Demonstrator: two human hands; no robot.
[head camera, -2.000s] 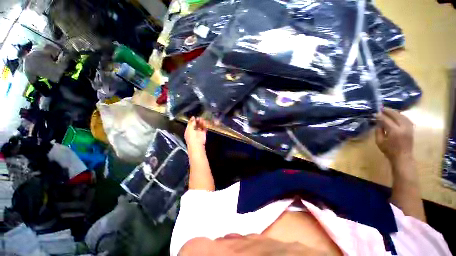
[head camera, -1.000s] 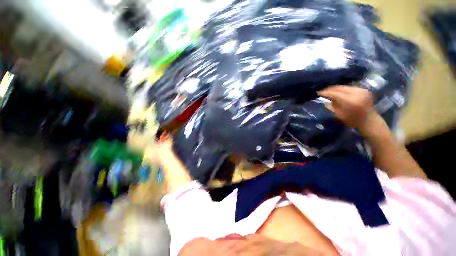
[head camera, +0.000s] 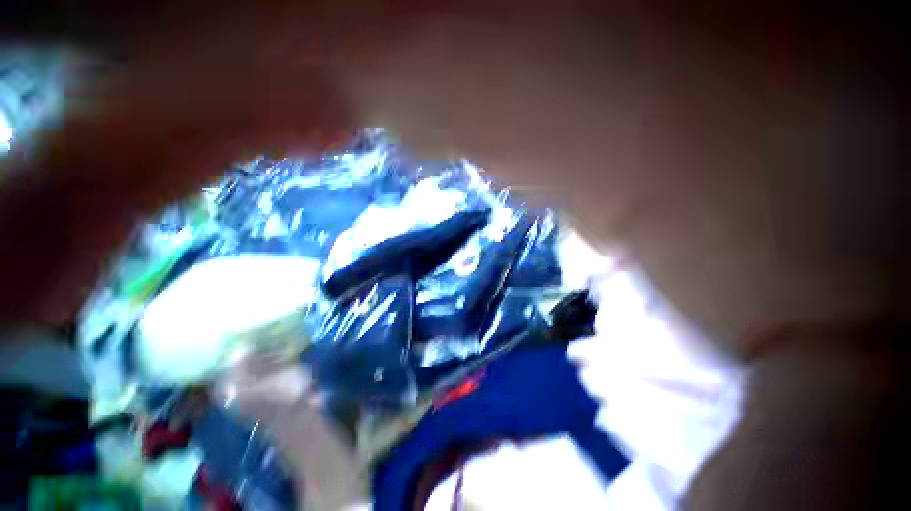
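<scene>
Several shiny, dark bagged garments (head camera: 375, 324) form a heap close against my front, strongly blurred by motion. A large white patch (head camera: 230, 309) shows on the heap's left side; glare or film, I cannot tell. My left hand (head camera: 262, 384) is a blurred shape at the heap's lower left, against the bags; its fingers and grip cannot be made out. My right arm shows as a pale sleeve along the heap's right side, but the right hand cannot be seen; it is hidden or lost in the blur.
A blurred brown surface (head camera: 719, 150) lies beyond and to the right of the heap. A bright bluish patch (head camera: 30, 95) shows at the upper left. Green and red things (head camera: 85, 491) are blurred at the lower left.
The view has swung away from the yellow tabletop to a brown background. The bagged garments remain close to my body. My right hand, earlier on top of the bags, no longer shows.
</scene>
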